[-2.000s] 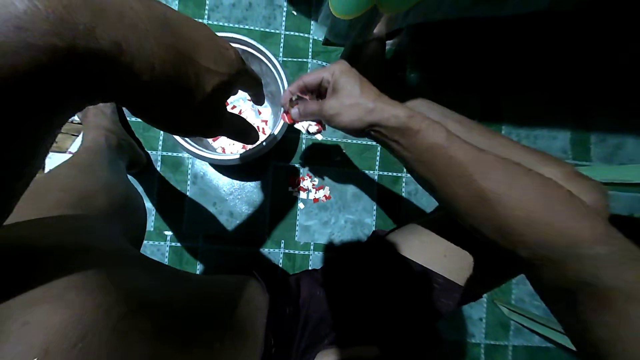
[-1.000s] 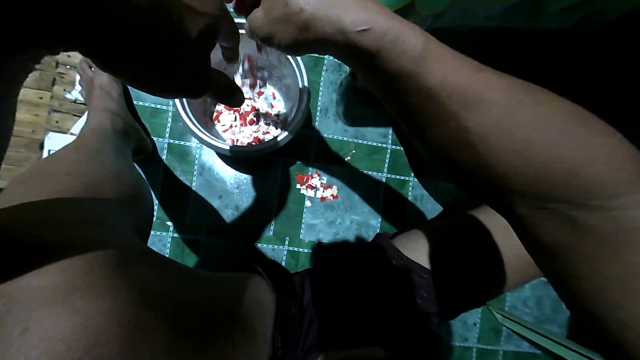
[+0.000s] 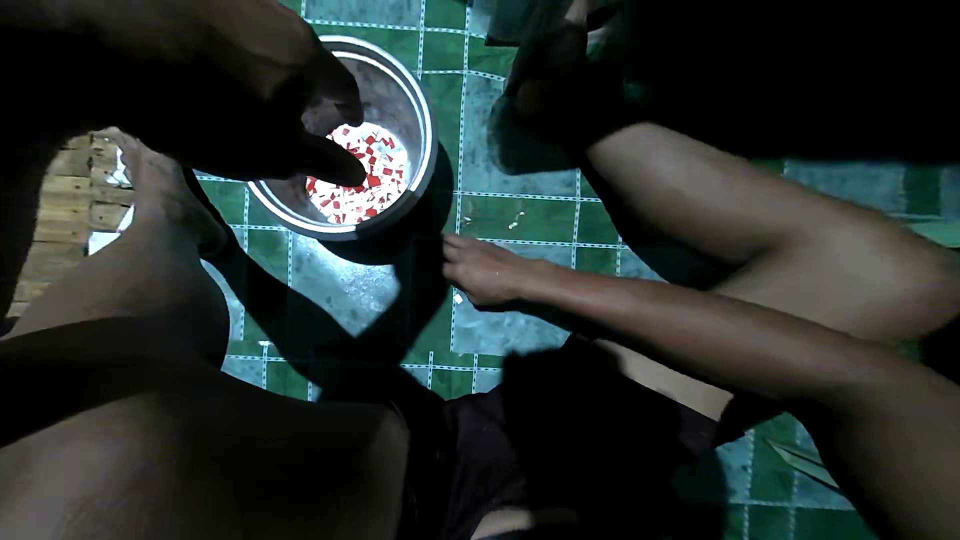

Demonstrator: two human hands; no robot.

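A round metal pot (image 3: 424, 161) stands on the floor at upper left of centre, with many small red and white pieces (image 3: 371, 176) at its bottom. My left hand (image 3: 300, 112) is over the pot's left side, thumb and fingers apart, with nothing seen between them. My right hand (image 3: 484, 270) is down at the floor just right of the pot, its fingers curled and pointing left. Whether it holds anything is hidden. One small white piece (image 3: 459, 298) lies under its wrist side, and a few pale bits (image 3: 516, 220) lie above it.
Green patterned floor covering (image 3: 517, 330) spreads around my bare legs. Wooden slats (image 3: 71, 210) show at the far left. A long green leaf-like strip (image 3: 806, 463) lies at lower right. Dark shadow covers the upper right.
My right hand has moved from above the pot down to the floor beside it. The small heap of red and white pieces seen there earlier is no longer visible. My left hand remains over the pot.
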